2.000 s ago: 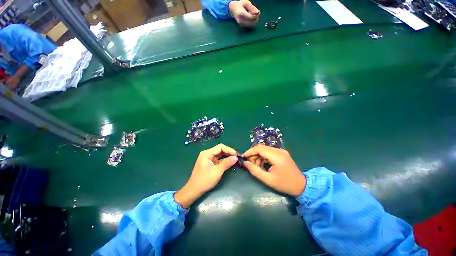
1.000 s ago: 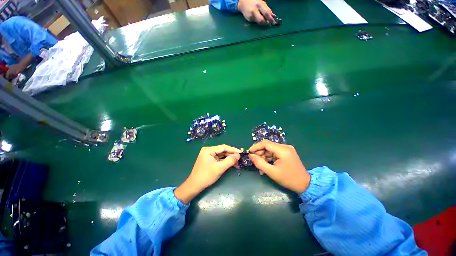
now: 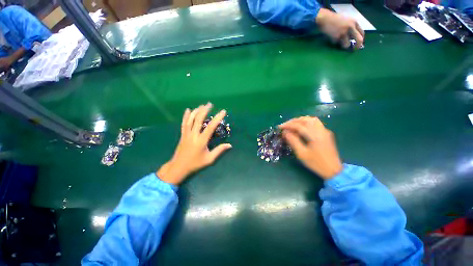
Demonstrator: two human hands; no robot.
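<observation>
Two dark, glittering piles of small electronic modules lie on the green surface. My left hand [image 3: 197,139] is spread with fingers apart over the left pile [image 3: 223,128] and hides part of it. No part shows in it. My right hand [image 3: 312,144] is at the right side of the right pile [image 3: 268,145], thumb and forefinger close together at its edge. Whether the right fingertips hold a module cannot be told. Two paler silvery modules [image 3: 111,155] lie at left near the metal post.
Slanted grey metal posts [image 3: 44,111] stand at left. Another person's hand [image 3: 342,28] is over the far side of the green surface [image 3: 249,218]. White sheets [image 3: 421,25] and dark parts lie far right. White packaging [image 3: 54,54] is far left, a dark bin [image 3: 30,234] lower left.
My hands have moved apart, the left to the left pile with fingers spread, the right to the right pile. The module between them is gone from there. The other person's hand has moved right.
</observation>
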